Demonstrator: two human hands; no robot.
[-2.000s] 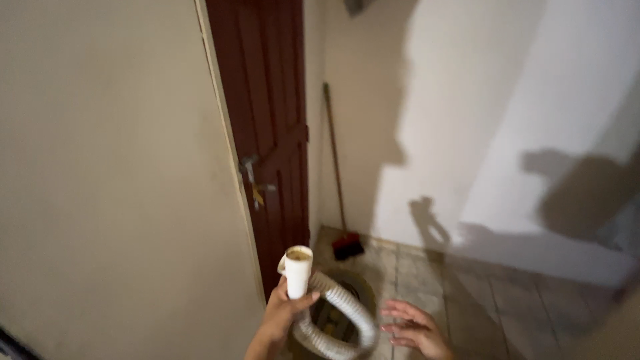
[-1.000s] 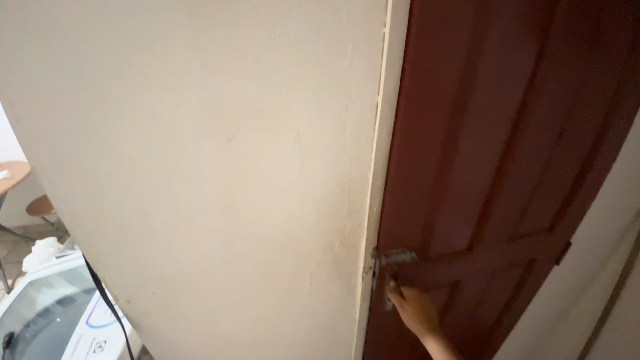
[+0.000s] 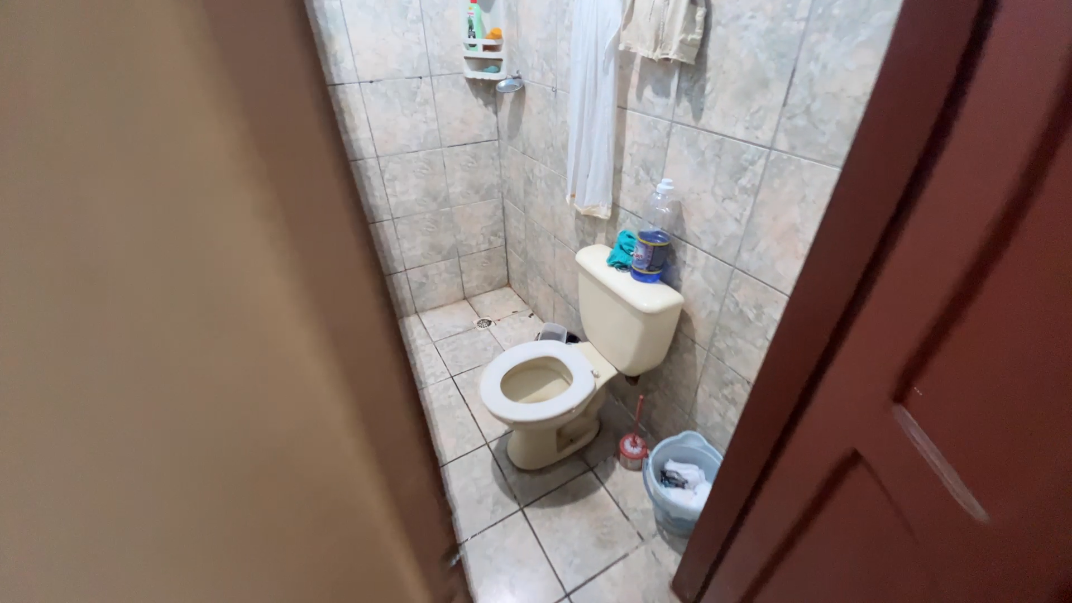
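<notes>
Neither my left hand nor my right hand shows in the head view, so what they hold cannot be seen. A dark red wooden door (image 3: 904,352) stands open at the right. Through the doorway is a cream toilet (image 3: 540,402) with its white seat down and no lid over the bowl. On its tank (image 3: 628,310) stand a clear plastic bottle with blue liquid (image 3: 651,243) and, beside it, a teal cloth (image 3: 622,250).
A light blue bucket (image 3: 682,494) with white waste inside and a red toilet brush in its holder (image 3: 633,448) stand right of the toilet. White cloth (image 3: 593,117) hangs on the tiled wall. A wall edge (image 3: 335,335) fills the left. A floor drain (image 3: 483,323) lies behind.
The door, closed with a hand at its handle one second ago, is now open onto a tiled bathroom. The hand has left view. The view has swung considerably.
</notes>
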